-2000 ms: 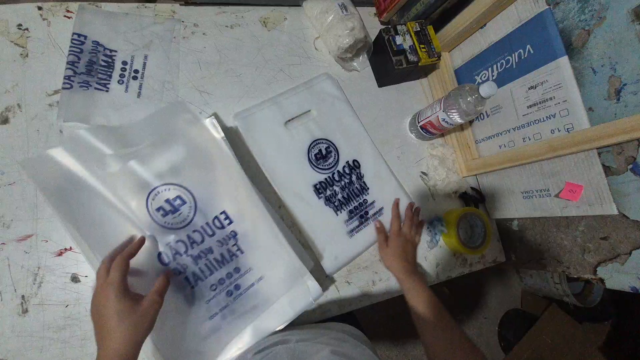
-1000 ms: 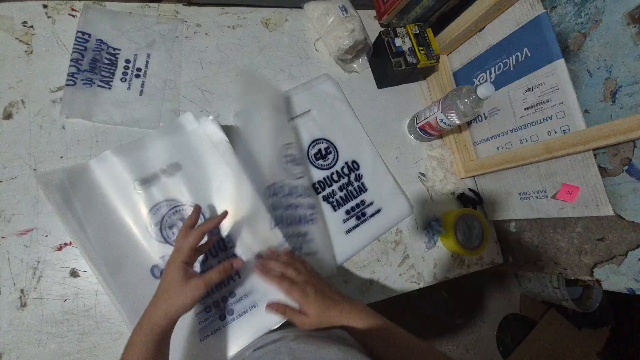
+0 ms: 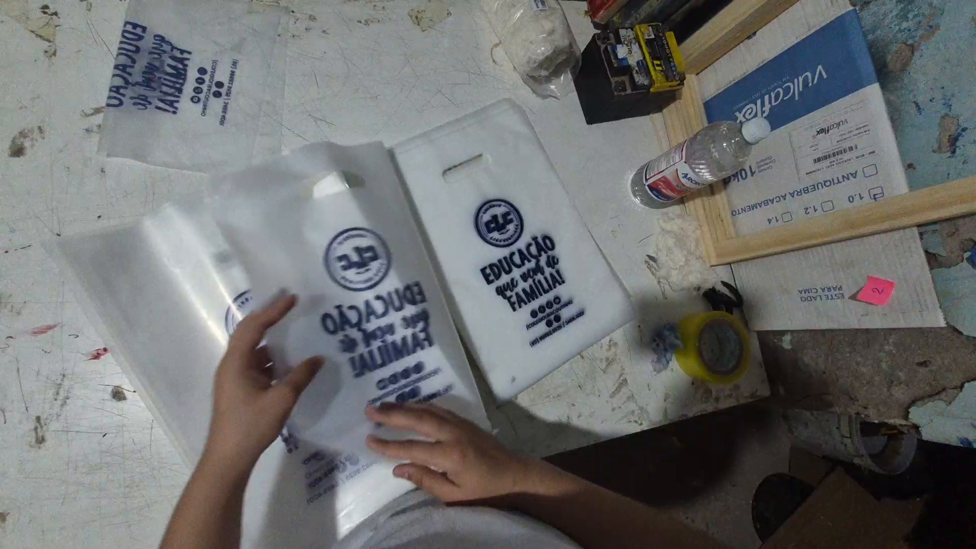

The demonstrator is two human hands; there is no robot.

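Translucent printed plastic bags (image 3: pixel 305 206) lie fanned at the left of the table, with blue print showing mirrored. My left hand (image 3: pixel 259 381) is over them, thumb and index finger apart at a bag's left part; whether it pinches the film I cannot tell. My right hand (image 3: pixel 442 450) rests, fingers spread, on the lower right of the upper bag. Just to the right lies a neat stack of white plastic bags (image 3: pixel 564 267) with a cut-out handle and blue print reading upright. Another clear printed sheet (image 3: pixel 252 99) lies at the upper left.
A roll of yellow tape (image 3: pixel 714 347) sits near the table's front edge. Beyond it are a clear plastic bottle (image 3: pixel 686 164), a wooden frame (image 3: pixel 839 225) over a flattened cardboard box (image 3: pixel 831 282), a black and yellow battery (image 3: pixel 629 72) and a bag of whitish material (image 3: pixel 534 42).
A bag that was raised and blurred over the right stack now lies at the left pile. My left hand has moved left, and my right hand has come from the right stack to the left pile.
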